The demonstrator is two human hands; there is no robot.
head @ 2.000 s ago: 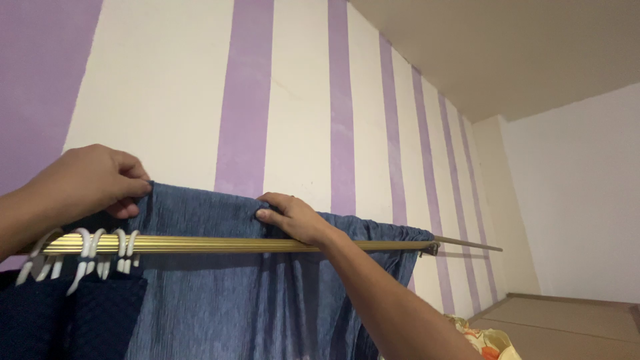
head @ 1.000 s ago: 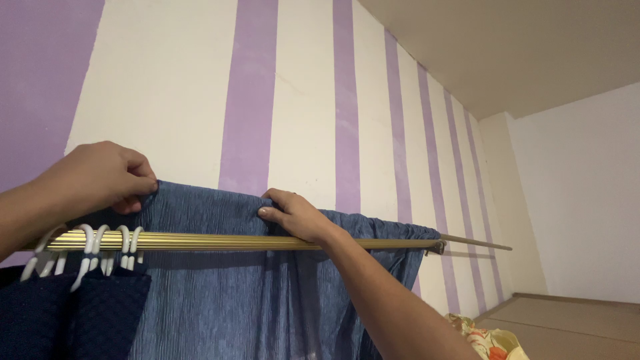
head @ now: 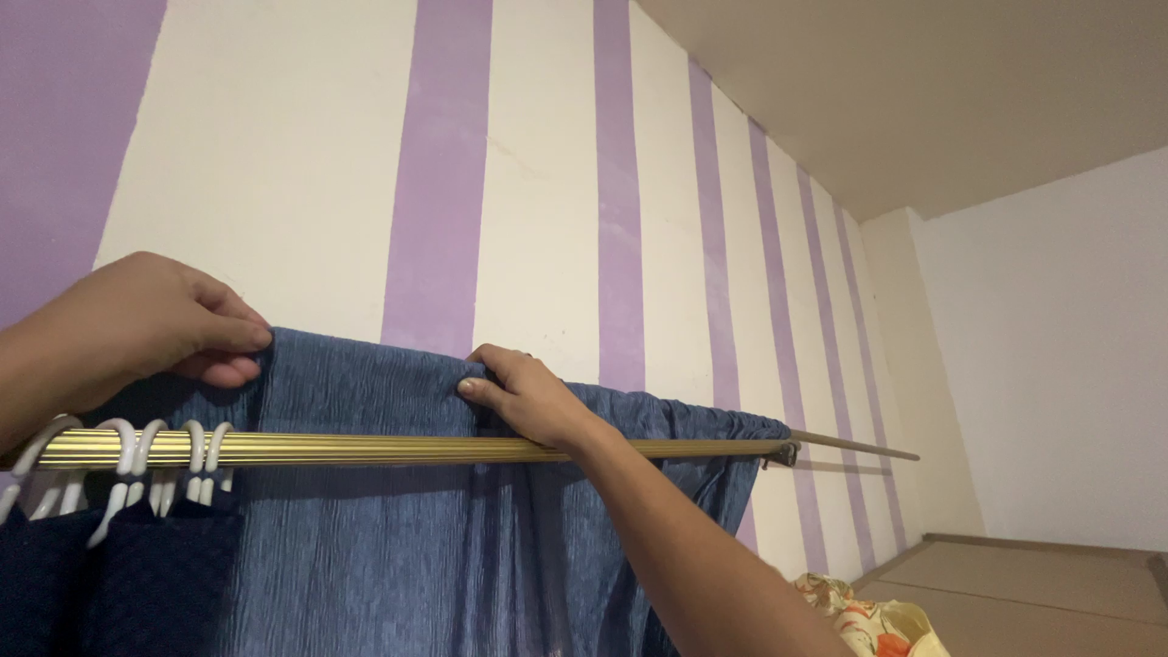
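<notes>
A blue crinkled curtain [head: 365,547] hangs from a rear rod [head: 853,444], behind a ribbed gold curtain rod [head: 365,449]. At the left, my left hand [head: 173,324] pinches the curtain's top edge between thumb and fingers. Farther right, my right hand [head: 529,397] reaches over the gold rod and grips the same top edge, thumb in front, fingertips hidden behind the cloth. White plastic curtain rings [head: 137,447] sit around the gold rod's left part, carrying a dark navy curtain [head: 164,575].
Behind the rods rises a wall with purple and cream stripes [head: 438,182]. A dark bracket [head: 785,452] is at the gold rod's far end. Floral cloth [head: 876,620] lies at the lower right, near a brown panelled surface [head: 1031,584].
</notes>
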